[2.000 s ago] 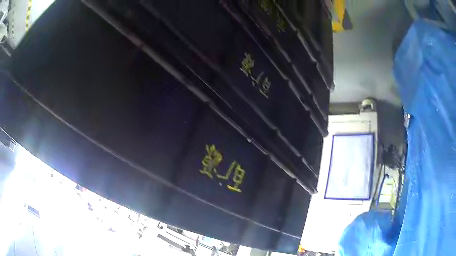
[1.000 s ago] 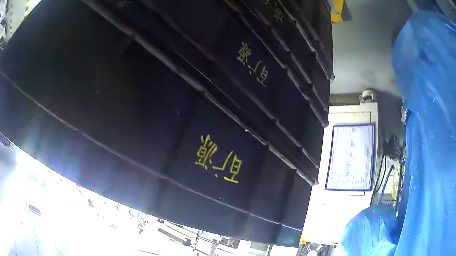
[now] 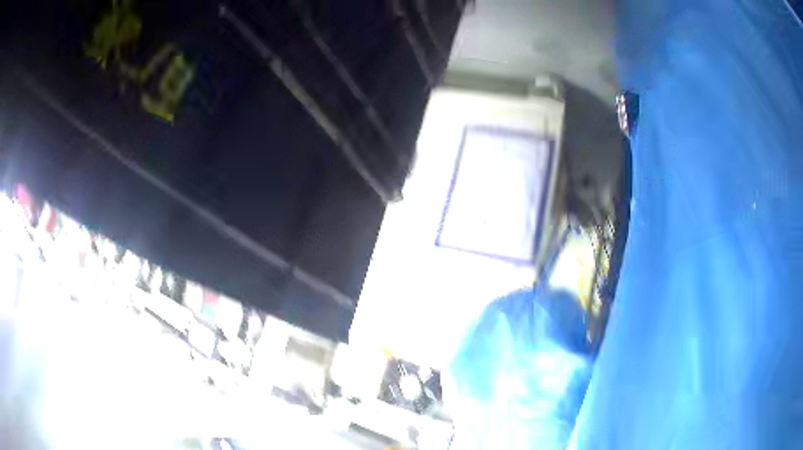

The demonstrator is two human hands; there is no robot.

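Note:
A stack of black bins (image 3: 264, 167) fills the upper left of the view, close to the camera and seen tilted. Yellow hand-painted characters show on the side of the nearest bin, blurred. Thin ribs and rims run diagonally across the bins. Neither my left hand nor my right hand can be seen. Whether a hand touches the bins is not shown.
A cream machine cabinet (image 3: 408, 253) with a blue-bordered sheet (image 3: 498, 195) stands at centre right. Blue clothing (image 3: 713, 228) fills the right side, and a rounded blue piece (image 3: 521, 352) shows below the cabinet. Grey floor is at the top. The lower left is glaring and blurred.
The view has shifted and blurred. The bins now sit further up and left in the picture, and the cabinet and blue clothing have also moved left and fill more of it.

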